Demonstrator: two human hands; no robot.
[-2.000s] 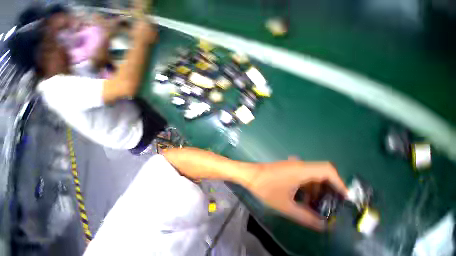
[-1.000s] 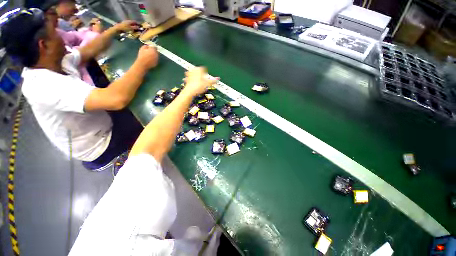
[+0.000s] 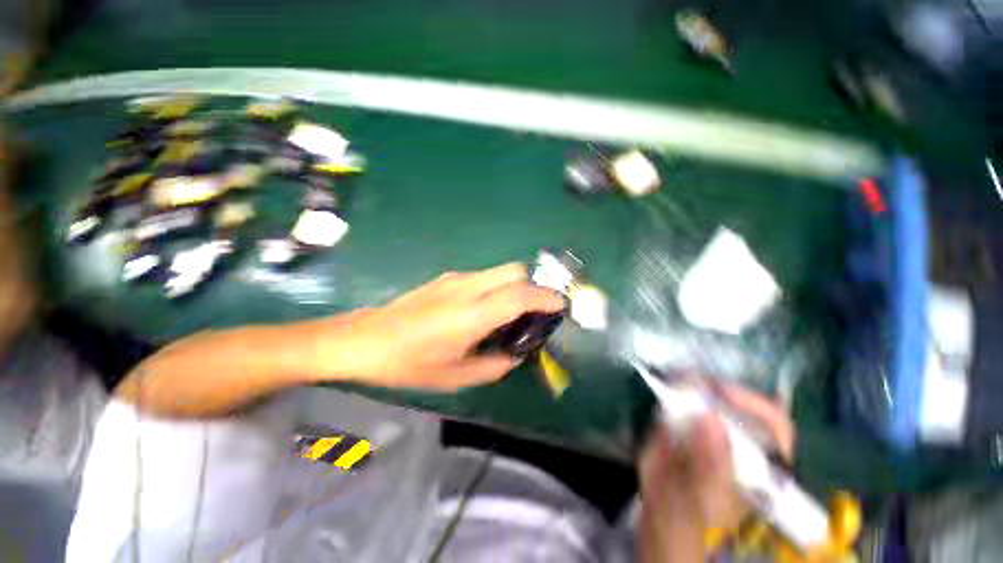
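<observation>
My left hand (image 3: pixel 451 330) is in the lower middle, blurred, its fingers closed around a dark device housing (image 3: pixel 526 332). A yellow-edged battery (image 3: pixel 553 374) hangs below the housing. My right hand (image 3: pixel 709 462) is at the lower right and grips a white glue dispensing syringe (image 3: pixel 764 473). Its thin pale nozzle (image 3: pixel 643 372) points up and left toward the left hand, apart from the housing. Another unit with a pale battery (image 3: pixel 588 307) lies just beyond my left fingertips. Glue cannot be made out.
Many blurred units (image 3: pixel 182 192) are clustered at left. One unit (image 3: pixel 635 173) lies beyond the hands, before the pale dividing strip (image 3: pixel 462 101). A white paper scrap (image 3: pixel 726 283) and blue controller (image 3: pixel 906 308) with a red light are at right. A person's arm (image 3: pixel 15 253) shows at the left edge.
The view has swung right and down. My left hand has come back from the cluster and now holds a housing. My right hand with the syringe has come into view.
</observation>
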